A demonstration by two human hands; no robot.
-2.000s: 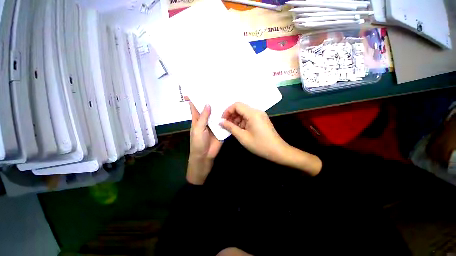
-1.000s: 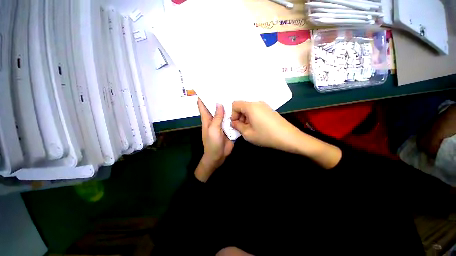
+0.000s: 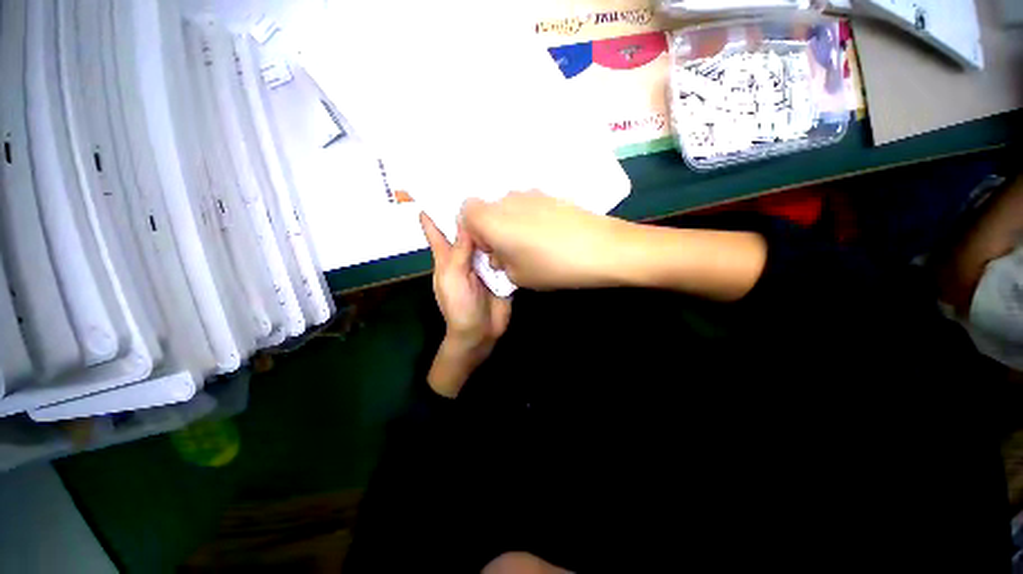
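A flat white housing [image 3: 449, 101] lies slanted over the bench edge, glaring so that its surface shows no detail. Its near corner sticks out towards me. My left hand [image 3: 466, 292] holds this corner from the left and below, with the thumb on top. My right hand [image 3: 538, 238] is curled over the same corner, its fingers pressed against the housing beside the left thumb. Whether a small part is under the right fingers is hidden. A clear box [image 3: 763, 151] full of tiny white pieces stands near the bench edge to the right.
A leaning row of white housings [image 3: 168, 213] fills the left. A printed sheet [image 3: 639, 95] lies under the work. White sticks are cut off at the top. A white housing [image 3: 937, 28] lies on grey-brown board [image 3: 931, 101] at right. Another person's arm [image 3: 987, 241] shows at the right edge.
My right hand has rolled over the housing corner, its knuckles now on top and forearm flatter. The bench contents appear higher and slightly left in the view. My left hand keeps its hold.
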